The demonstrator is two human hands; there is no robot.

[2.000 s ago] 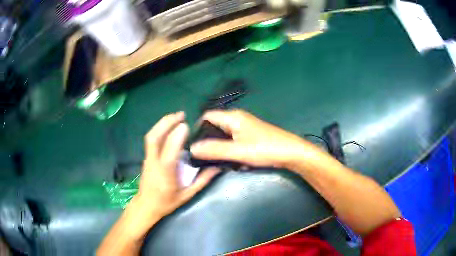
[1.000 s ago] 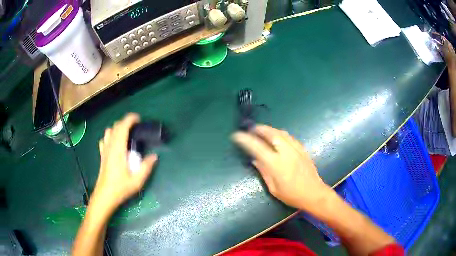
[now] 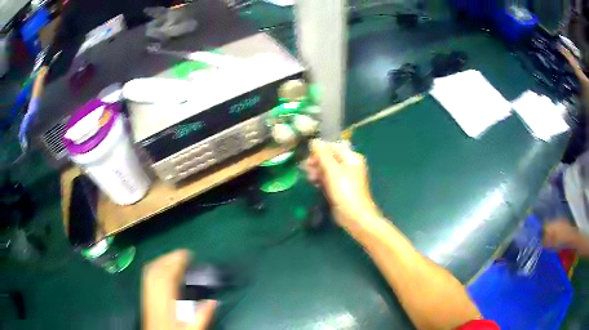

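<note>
My left hand (image 3: 169, 293), blurred and cut off by the lower edge, holds the white mains socket (image 3: 186, 310) with a dark power adapter (image 3: 208, 276) against it. My right hand (image 3: 337, 173) is raised beside the grey post (image 3: 323, 71), below the round knobs of the electronic load (image 3: 213, 109). Its fingers are closed together at the fitting there. Any plug between them is too small and blurred to make out. A dark blurred cord bundle (image 3: 315, 218) hangs below the right hand.
A white tumbler with a purple lid (image 3: 108, 155) and a black phone (image 3: 82, 209) are on the wooden shelf (image 3: 155, 205). White papers (image 3: 470, 103) lie at the right, a blue crate (image 3: 523, 293) at the lower right. Another person's hand (image 3: 563, 233) shows at the right edge.
My right hand has moved up from the mat to the grey post. My left hand still holds the socket and adapter, now lower in view. The view has shifted to show more of the meter.
</note>
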